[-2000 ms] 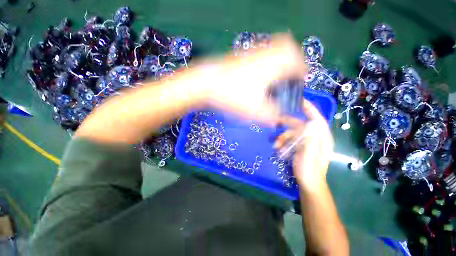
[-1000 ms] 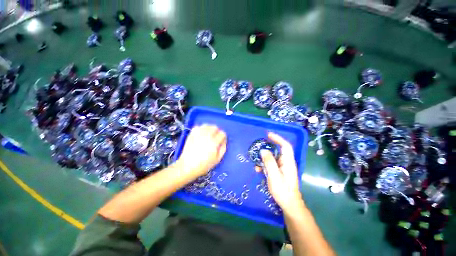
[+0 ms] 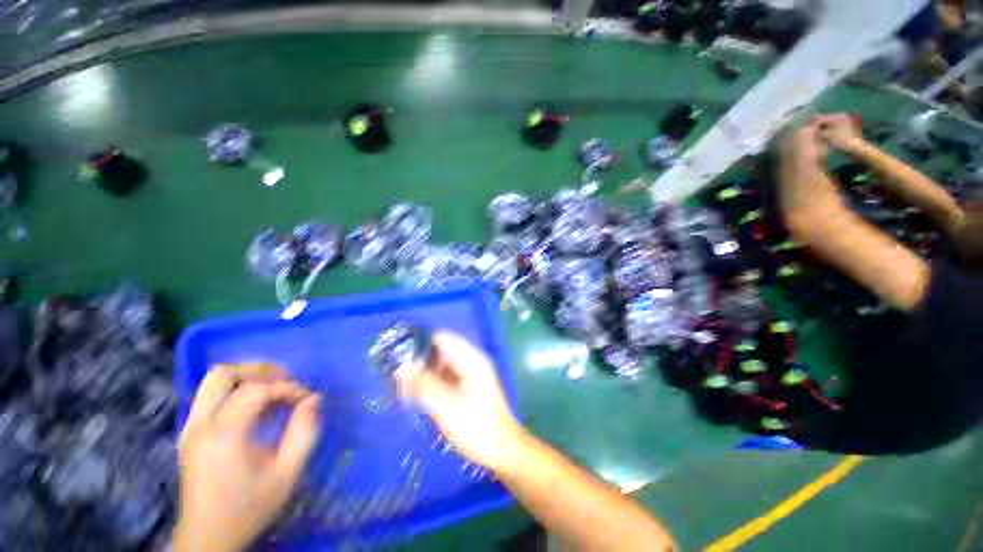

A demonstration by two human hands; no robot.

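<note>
My right hand point(image 3: 466, 401) holds a round motor unit point(image 3: 399, 350) over the right part of the blue parts tray point(image 3: 356, 307). The unit's blue-silver face shows. My left hand point(image 3: 243, 447) is over the left side of the tray, blurred, with its fingers curled and the thumb close to them. Whether it holds a small ring cannot be seen. Small metal rings point(image 3: 367, 507) lie blurred along the tray's near part, and a few lie near my right hand.
Piled motor units lie on the left point(image 3: 86, 431) and right point(image 3: 636, 270) of the tray. Black units point(image 3: 367, 127) stand spaced along the far green surface. A pale post point(image 3: 792, 97) slants at the right. Another person's arms point(image 3: 852, 221) are over a dark heap.
The view has swung to the right, bringing the post and the other person into view. My right hand still holds the motor unit. My left hand's fingers look less tightly closed.
</note>
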